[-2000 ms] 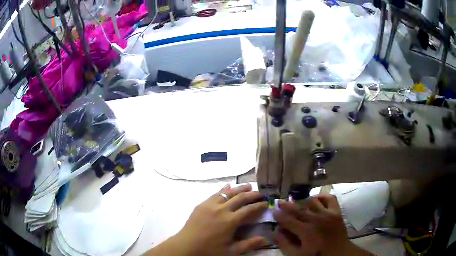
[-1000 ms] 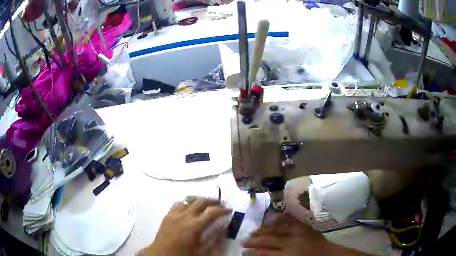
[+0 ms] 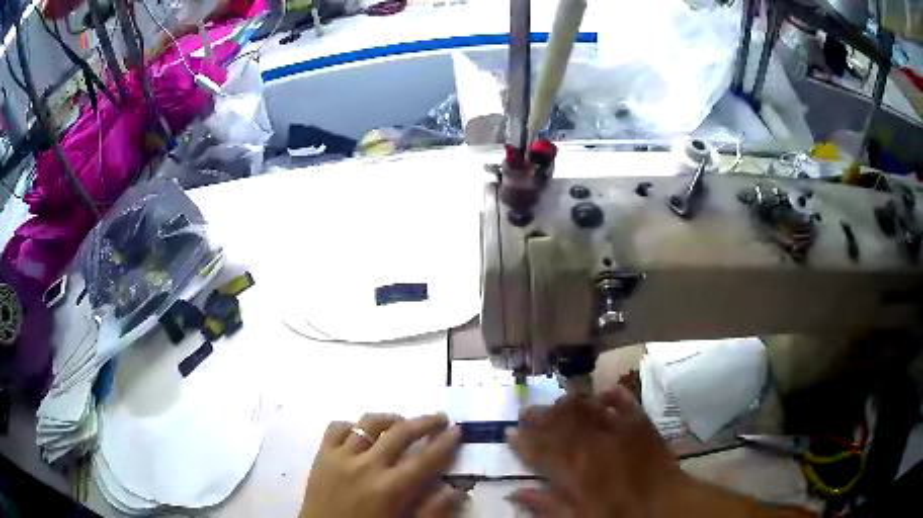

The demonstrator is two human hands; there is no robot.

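A white panel (image 3: pixel 496 460) lies in front of the sewing machine head (image 3: pixel 531 293), with a dark woven label (image 3: pixel 486 432) lying crosswise on it. My left hand (image 3: pixel 385 467) presses the panel at the label's left end, fingers spread, a ring on one finger. My right hand (image 3: pixel 599 455) presses it at the label's right end, its fingers close to the presser foot area (image 3: pixel 521 390). The needle tip and part of the panel under my hands are hidden.
Another label (image 3: pixel 402 293) lies on white panels behind the needle area. Loose labels (image 3: pixel 221 309), a clear bag (image 3: pixel 147 258) and stacked panels (image 3: pixel 177 440) are at left. White pieces (image 3: pixel 708 384) and yellow-handled snips (image 3: pixel 835 470) are at right.
The panel and label at my hands, tilted and blurred a second ago, now lie straight across in front of the needle. My hands have come to the label's two ends. The view has shifted slightly.
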